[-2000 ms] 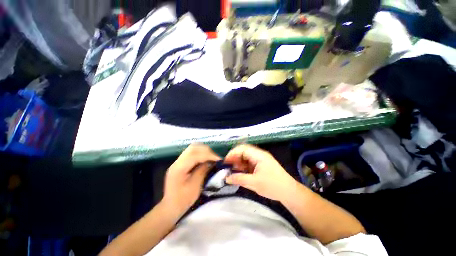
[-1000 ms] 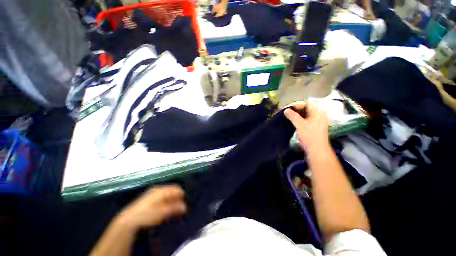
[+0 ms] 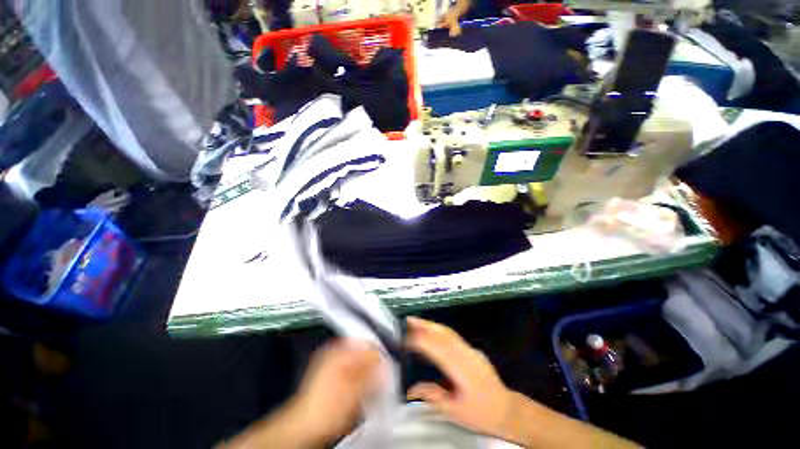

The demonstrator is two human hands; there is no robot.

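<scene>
A long grey-white collar piece with a black band (image 3: 340, 298) runs from the heap side, over the table edge, down to my hands. My left hand (image 3: 346, 381), blurred, is closed on its lower end. My right hand (image 3: 465, 381) is at its black edge, with thumb and fingers apart; dark cloth seems to lie between them, but the grip is unclear. A stack of black collars (image 3: 421, 238) lies flat before the sewing machine (image 3: 456, 162). Unfinished grey-white and black collar pieces (image 3: 329, 145) lie fanned at the left of the table.
The white table has a green edge (image 3: 254, 322). A red basket (image 3: 408, 74) with black cloth stands behind. A phone (image 3: 632, 92) stands on the machine. Crumpled clear plastic (image 3: 636, 224) lies right. A blue crate (image 3: 570, 338) holds a bottle (image 3: 600, 349) below; another blue crate (image 3: 110, 272) stands left.
The long black piece has left my right hand. My right hand has come back from the table to my lap. My left hand now holds a grey-white piece. The view has shifted.
</scene>
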